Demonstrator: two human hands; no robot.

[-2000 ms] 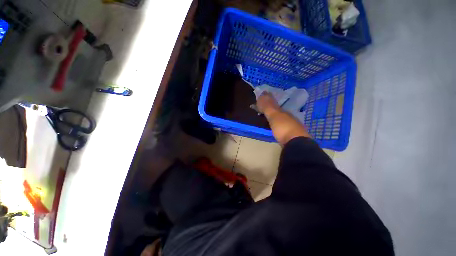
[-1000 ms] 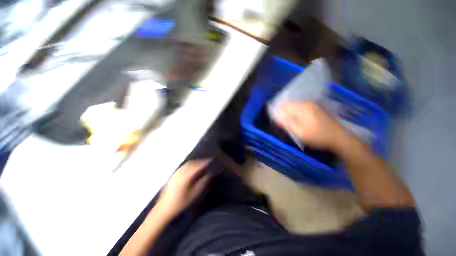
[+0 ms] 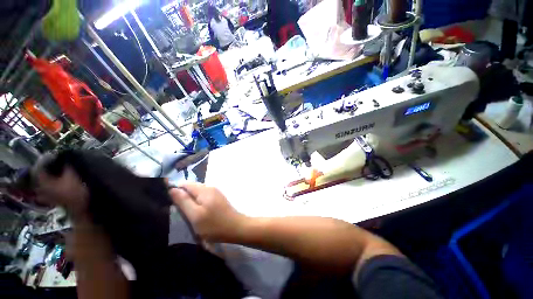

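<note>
A dark brown-black cloth piece [image 3: 131, 204] is held up at the left, above the table's left part, its lower part merging with dark clothing. My right hand [image 3: 204, 211] pinches its right edge between thumb and fingers. My left hand [image 3: 63, 190] is blurred at the far left and holds the cloth's other side; its fingers are partly hidden. The sewing machine [image 3: 380, 125] stands to the right on the white table [image 3: 245, 193], with nothing held at its needle.
Black-handled scissors [image 3: 377, 167] and thread snips [image 3: 422, 172] lie before the machine. Orange-red strips [image 3: 310, 178] lie near the needle. A blue crate [image 3: 467, 233] is at lower right. Thread stands and another table are behind. A person [image 3: 220, 29] is far back.
The view has swung from the crate up to the machine and workshop. My right hand has left the crate, where it held pale cloth, and both hands now hold the dark cloth at the left.
</note>
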